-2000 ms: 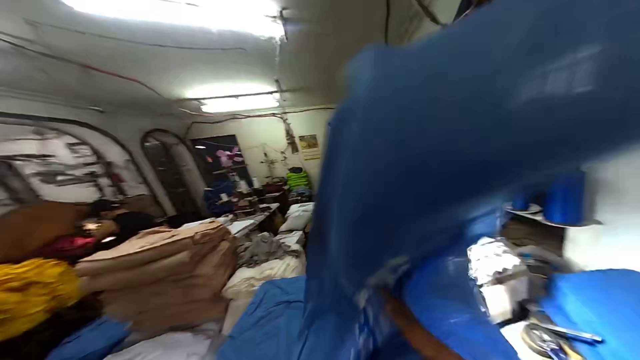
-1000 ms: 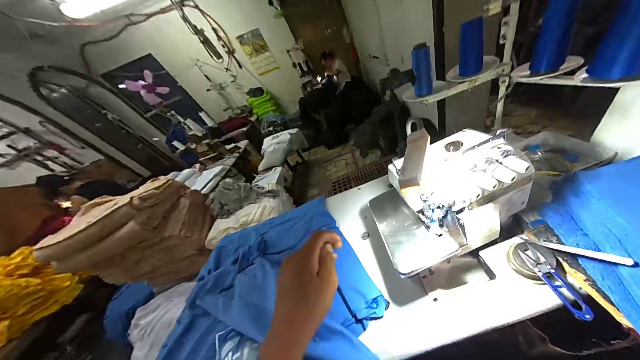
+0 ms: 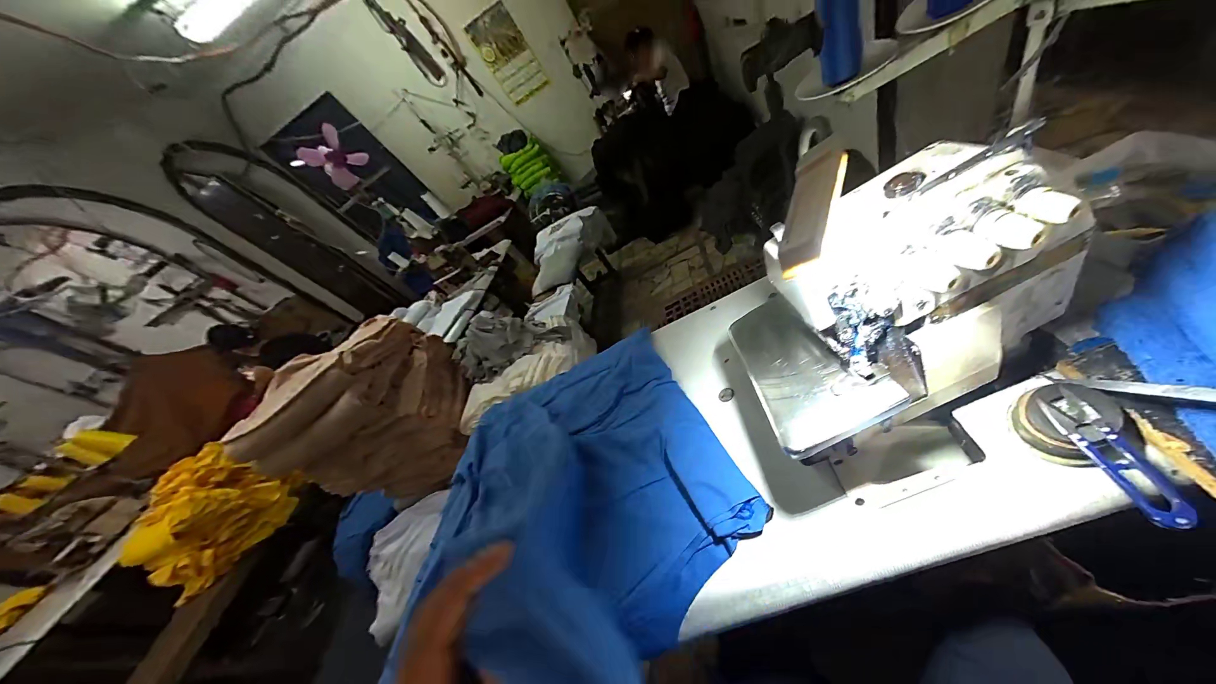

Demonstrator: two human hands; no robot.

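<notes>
At the bottom left of centre is my left hand (image 3: pixel 451 608), blurred, gripping a raised fold of blue cloth (image 3: pixel 608 475). That cloth lies heaped over the left part of the white machine table (image 3: pixel 741 579), and part of it hangs over the edge. My right hand is out of view. To the right of the cloth stands a white overlock sewing machine (image 3: pixel 1026 256) with its lamp lit and a shiny metal plate (image 3: pixel 807 380) at its front. Blue-handled thread snips (image 3: pixel 1130 465) rest on a round metal dish at the table's right.
Piles of brown cloth (image 3: pixel 370 408), yellow cloth (image 3: pixel 209 518) and white cloth (image 3: pixel 408 560) lie at the left. Blue thread cones (image 3: pixel 840 43) stand on a rack above the machine. More blue cloth (image 3: pixel 1173 304) lies at the far right. A person (image 3: pixel 660 71) is at the back.
The large blue cloth raised before the camera two seconds ago is down on the table. Since one second ago, my left hand has moved off the pile's top toward its near left side, lifting a fold.
</notes>
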